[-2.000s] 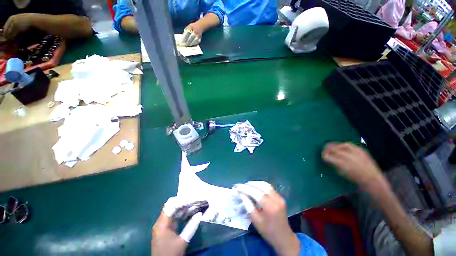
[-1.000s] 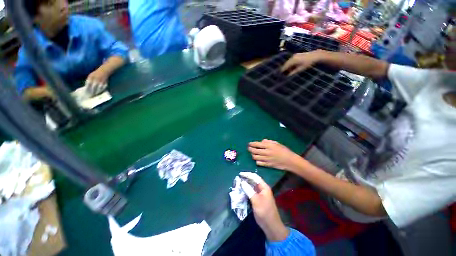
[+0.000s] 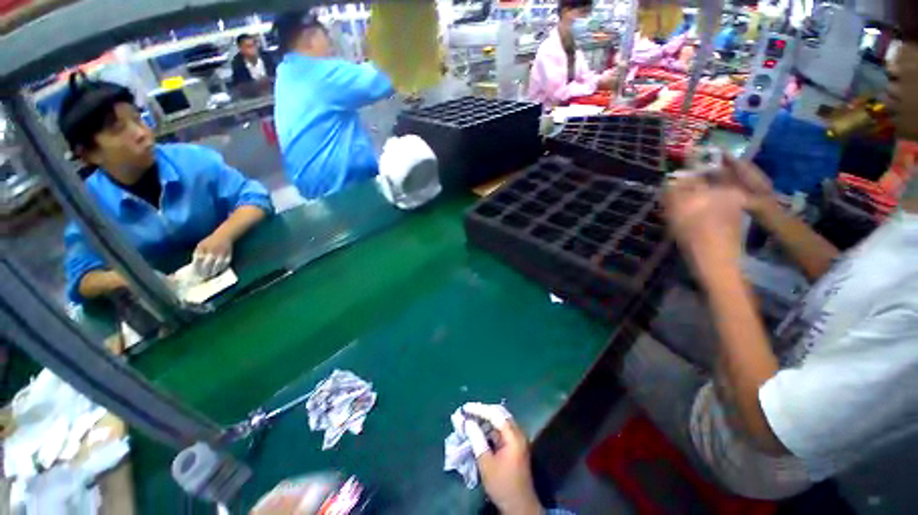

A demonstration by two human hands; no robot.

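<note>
My right hand (image 3: 503, 465), with white finger covers, is closed on a crumpled whitish wiping cloth (image 3: 461, 455) over the near bench. My left hand (image 3: 292, 497) is blurred and cut off by the bottom edge. At its fingertips is a small smartwatch head (image 3: 343, 497) with reddish-white glints; the motion blur hides its details. The spread cloth is mostly out of view or hidden near the left hand.
A crumpled used cloth (image 3: 340, 404) lies right of the whitish bottle (image 3: 206, 471) and slanting metal post (image 3: 111, 367). Black compartment trays (image 3: 574, 216) stand right. A neighbour's raised hands (image 3: 710, 196) are near them. A white housing (image 3: 410, 173) stands at the far side.
The view has tilted up. The watch head no longer lies mid-bench; one shows at my left hand, which has come into view. The neighbour's hands have moved off the bench and tray.
</note>
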